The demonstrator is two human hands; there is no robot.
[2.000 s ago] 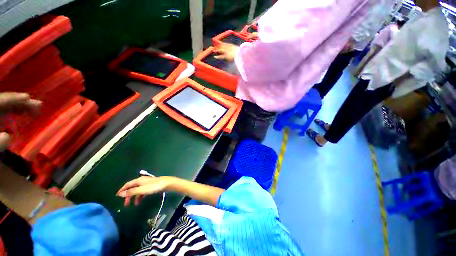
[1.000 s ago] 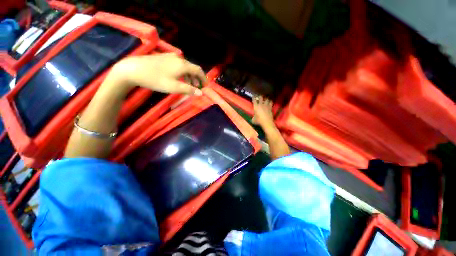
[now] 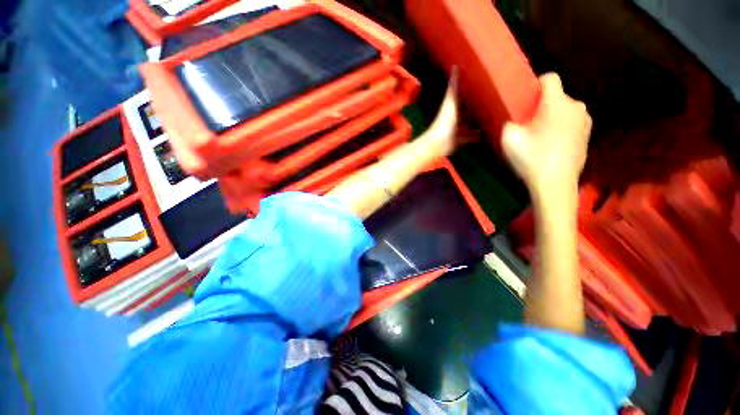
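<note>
My right hand (image 3: 552,130) is shut on the edge of a thick orange-red foam tray (image 3: 487,61), raised and tilted at the top centre. Its inner side is not visible. My left hand (image 3: 449,121) is at the tray's lower left edge, blurred, its fingers partly hidden; whether it grips is unclear. Below my left forearm, a dark-screened tablet (image 3: 426,219) lies in another foam tray on the green bench (image 3: 438,332). My left arm covers part of it.
A stack of foam trays stands at left, topped by a dark glossy tablet (image 3: 284,61). Beyond it, an orange compartment tray (image 3: 111,211) holds opened devices with exposed parts. More foam trays (image 3: 673,235) lean in a row at right.
The view has swung further left, showing more of the compartment tray. My right hand has come up with a foam tray. My left hand has moved right, from the near trays to the raised one.
</note>
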